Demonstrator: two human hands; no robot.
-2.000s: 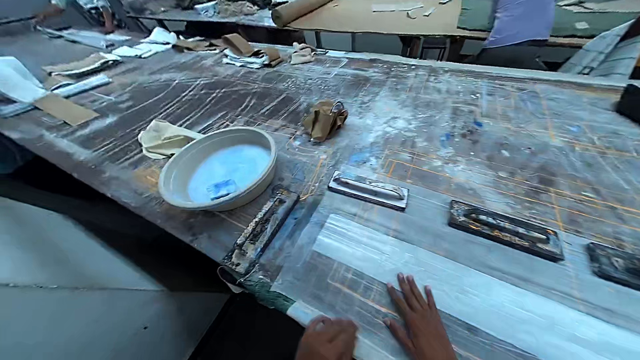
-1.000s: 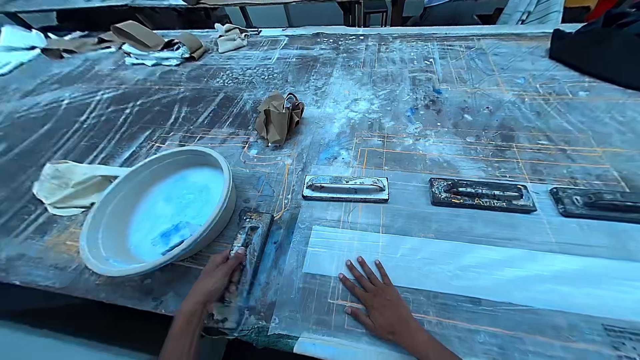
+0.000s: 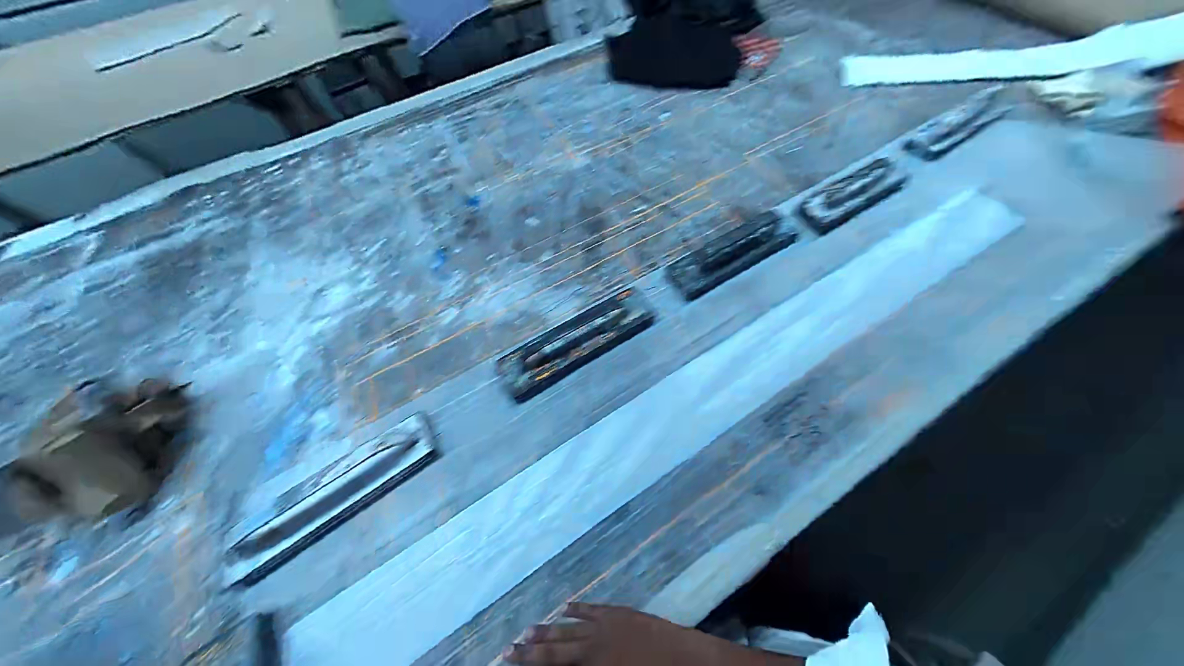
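Note:
A long, narrow white strip [image 3: 647,435] lies flat on the stained table, running from the lower left to the upper right. My right hand [image 3: 592,636] is at the bottom edge of the view, on the tabletop below the strip, its fingers extended and holding nothing visible. My left hand is out of view. Along the strip's far side sits a row of flat rectangular blocks with handles: a pale one [image 3: 333,499], a dark one [image 3: 575,344], another dark one [image 3: 731,254] and more beyond [image 3: 851,194]. The picture is blurred.
A crumpled brown wad [image 3: 102,449] sits at the left. Black cloth [image 3: 680,46] lies at the far edge. Another white strip [image 3: 999,63] and something orange [image 3: 1173,139] are at the upper right. The table's near edge [image 3: 888,444] slopes up rightward above dark floor space.
The view has swung far to the right; the basin and my left hand are out of it. My left hand was on the long tool beside the basin one second ago. My right hand is off the strip.

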